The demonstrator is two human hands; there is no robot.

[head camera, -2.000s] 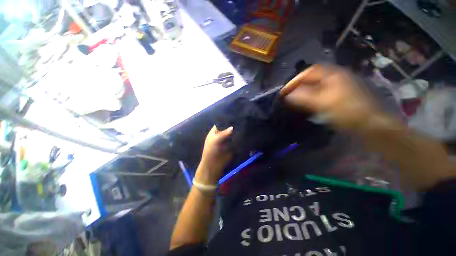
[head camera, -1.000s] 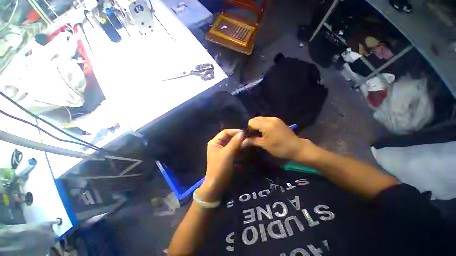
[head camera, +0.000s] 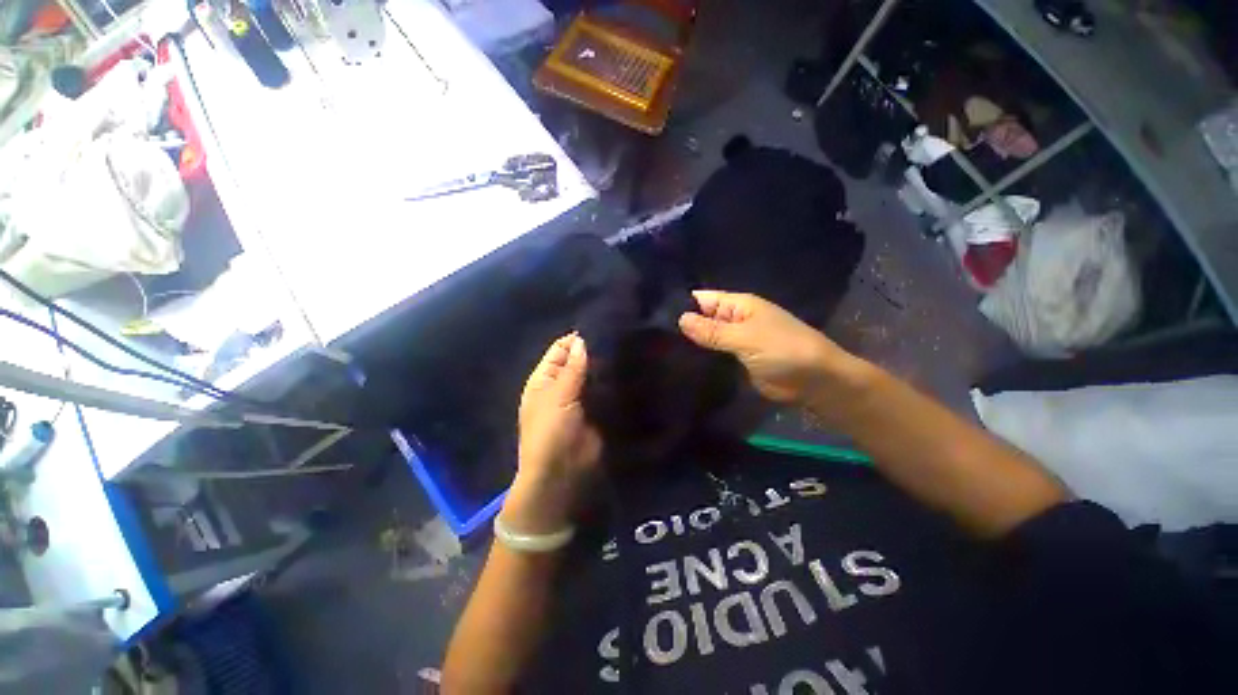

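Note:
My left hand (head camera: pixel 554 421), with a white bracelet at the wrist, is shut on a black garment (head camera: pixel 659 387) with thumb and fingers together at its edge. My right hand (head camera: pixel 760 342) is a little higher to the right, thumb and forefinger close together at the garment's upper right edge. The cloth spans between both hands in front of my black T-shirt with white lettering. Its lower part merges with the shirt and cannot be told apart.
Scissors (head camera: pixel 516 179) lie on the white machine table (head camera: pixel 394 245). More black cloth (head camera: pixel 774 224) hangs over a blue crate (head camera: pixel 432 486). A green crate rim (head camera: pixel 815 452) shows by my shirt. A wooden chair (head camera: pixel 611 71) stands behind; a translucent bag (head camera: pixel 1073 288) lies at right.
My hands were together at one spot of the cloth a second ago; now they are apart with cloth between them. The view has shifted slightly.

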